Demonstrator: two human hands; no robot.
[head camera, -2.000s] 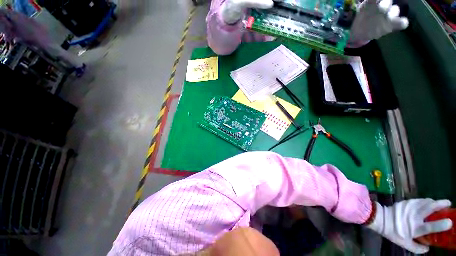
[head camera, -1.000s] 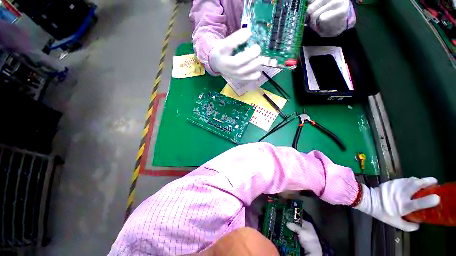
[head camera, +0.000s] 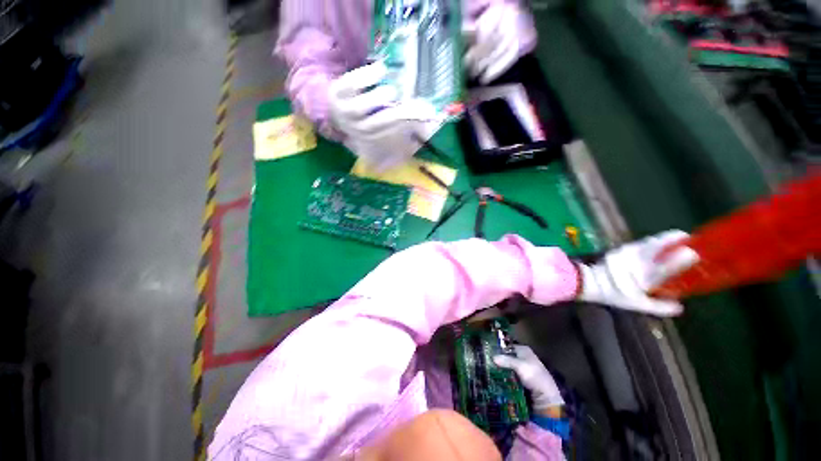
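My left arm in a pink sleeve reaches across to the right. My left hand (head camera: 637, 272), in a white glove, has its fingers around the near end of a red wrapped post (head camera: 747, 243). My right hand (head camera: 531, 374), gloved with a blue wrist strap, holds a green circuit board (head camera: 489, 378) low in front of me, component side showing; its fingers lie on the right edge. Another circuit board (head camera: 357, 209) lies solder side up on the green mat (head camera: 279, 270). The view is blurred.
A coworker's gloved hands hold a board (head camera: 419, 54) over the mat's far side. Cutters (head camera: 486, 194), a sticker sheet (head camera: 427, 203), a yellow note (head camera: 284, 137) and a small yellow object (head camera: 572, 236) lie there. A black tray (head camera: 513, 160) stands by the conveyor (head camera: 621, 135).
The view has turned, so the table sits further left and more red post shows. My right hand and its board have come into view. The coworker's board has gone from lying crosswise to upright in view.
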